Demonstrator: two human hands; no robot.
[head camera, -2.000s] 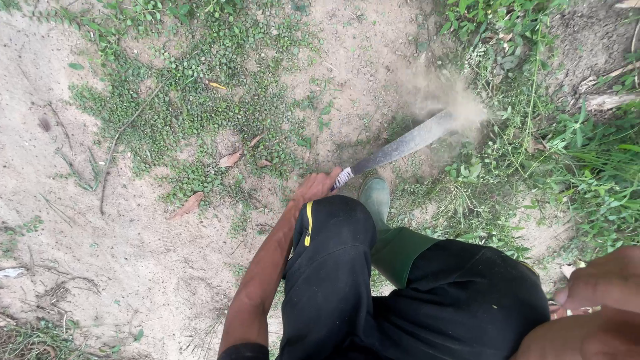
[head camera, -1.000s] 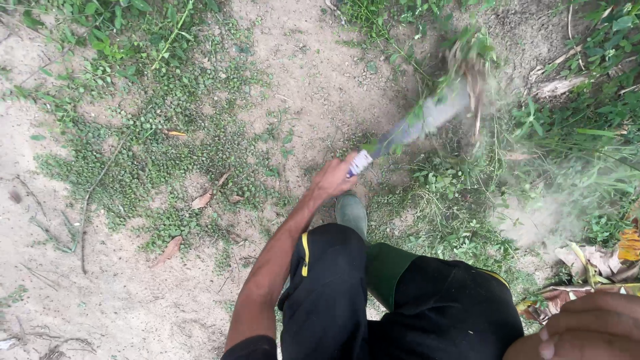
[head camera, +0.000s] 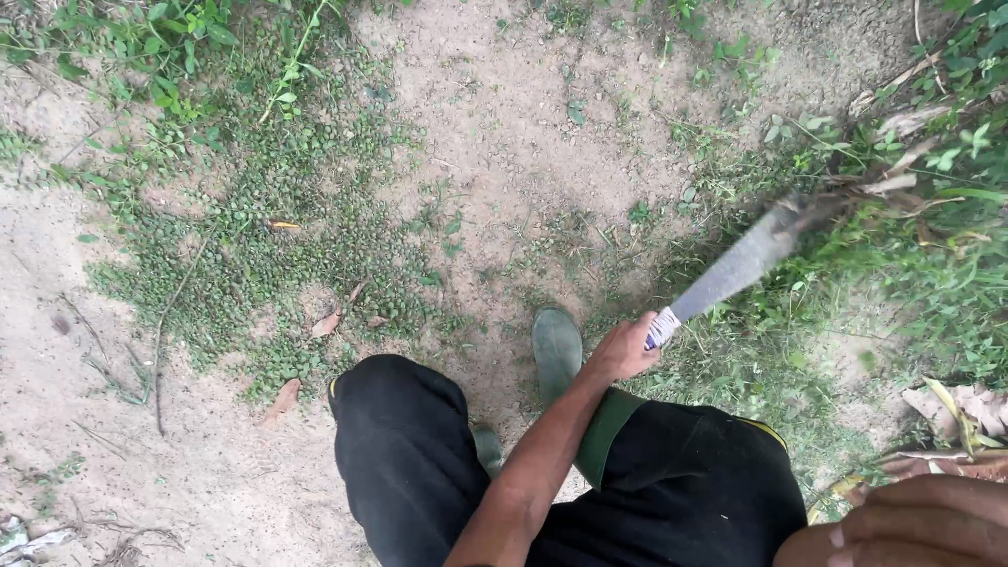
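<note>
My left hand (head camera: 628, 348) grips the handle of a machete, which has blue and whitish wrapping where the blade begins. The broad grey machete blade (head camera: 736, 264) points up and to the right. Its far end is blurred and meets dry plant matter (head camera: 819, 206) at the edge of the green weeds (head camera: 874, 268). My right hand (head camera: 921, 524) is at the bottom right corner beside my right knee, partly cut off by the frame, with several fingers showing; whether it holds anything is not visible.
My green rubber boot (head camera: 557, 346) stands on bare soil close below the blade, near my black-trousered knees (head camera: 402, 425). Low creeping plants (head camera: 260, 244) cover ground on the left, with a thin stick (head camera: 169, 315). Dry brown leaves (head camera: 957, 409) lie at right.
My left hand has moved right, across in front of my knees, with the machete. The blade end was raising dust two seconds ago and was among lifted plants one second ago.
</note>
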